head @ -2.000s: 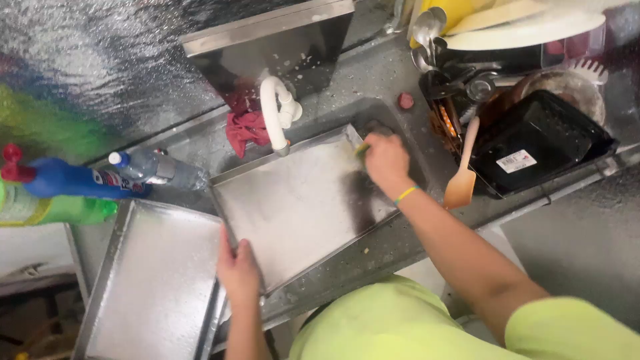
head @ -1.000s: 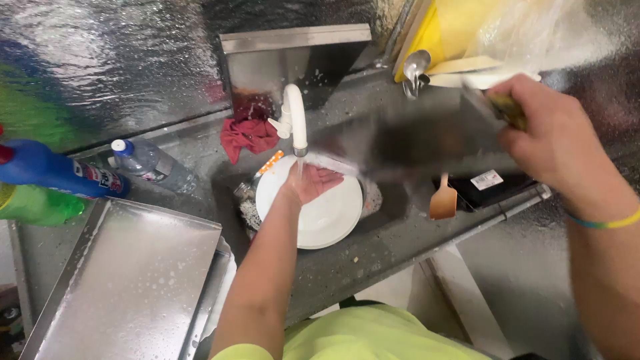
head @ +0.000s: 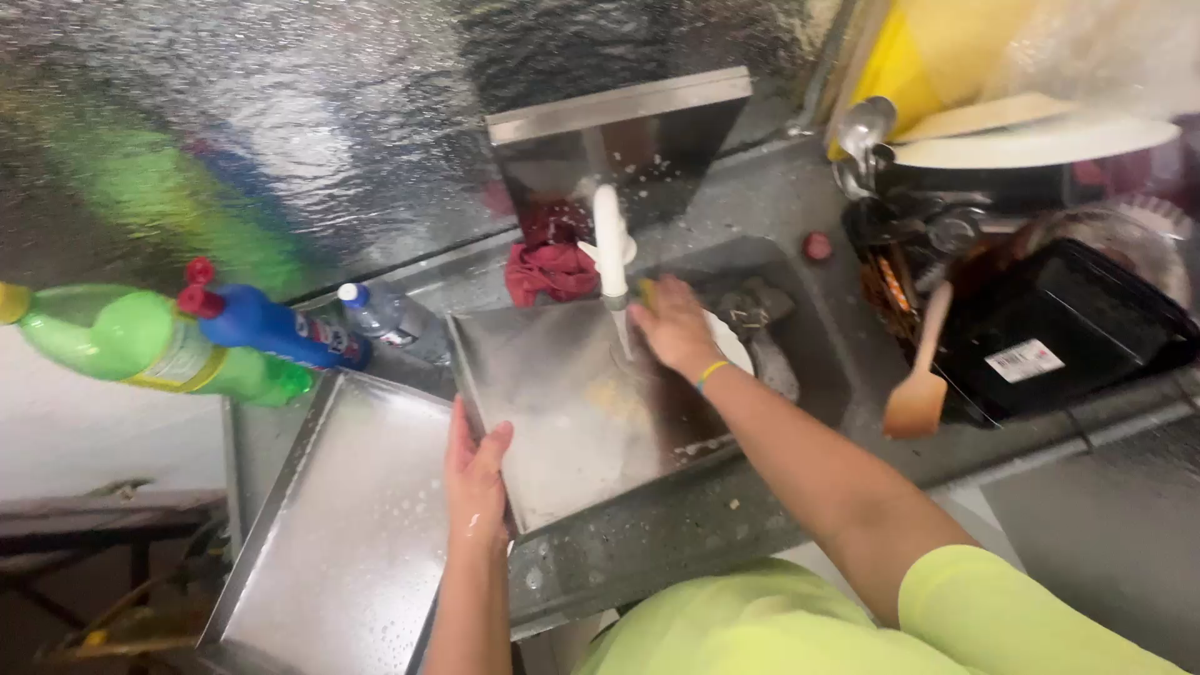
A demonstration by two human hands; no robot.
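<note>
A shallow metal tray (head: 572,422) lies over the sink under the white faucet (head: 609,244), from which water runs onto it. My left hand (head: 480,469) grips the tray's left edge, thumb on the upper side. At the faucet, my right hand (head: 675,323) holds a yellow sponge (head: 647,291), mostly hidden by the fingers, over the tray's far right part. Behind that hand a white plate (head: 729,342) shows partly in the sink (head: 825,347). A second metal tray (head: 347,525) rests on the counter at the left.
A green bottle (head: 159,347), a blue bottle (head: 272,323) and a clear bottle (head: 394,319) stand or lean at the left. A red cloth (head: 548,272) lies beside the faucet. At the right are a wooden spatula (head: 919,394), a black tray (head: 1059,337) and several spoons (head: 862,131).
One second ago my left hand was over the white plate under the faucet and my right hand was raised at the right with a blurred dark object. Now both hands are at a tray over the sink.
</note>
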